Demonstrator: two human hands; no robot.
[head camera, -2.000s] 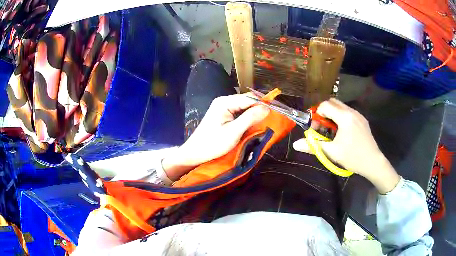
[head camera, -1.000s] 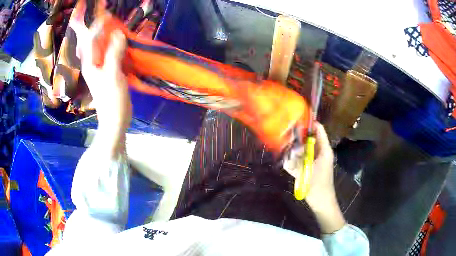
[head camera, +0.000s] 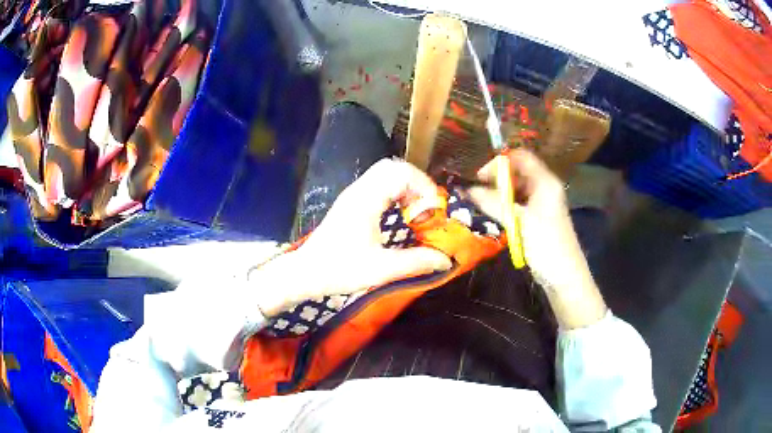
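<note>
The orange workpiece lies slanted over my dark-clothed lap, with a dark strip along it and navy-white patterned panels. My left hand grips its upper end, fingers bent over the orange cloth. My right hand holds the scissors by the yellow handle; the blades point up and away from the cloth and look closed. My right fingertips are at the patterned end tab; whether they pinch it is hard to tell.
A blue bin at left holds camouflage pieces. A wooden stool with orange scraps stands under the white table. Orange pieces lie on the table at upper right. A grey bin is at right.
The workpiece has come back from a stretched, raised position to my lap. My left hand has moved from the upper left to its upper end. The scissors still point up.
</note>
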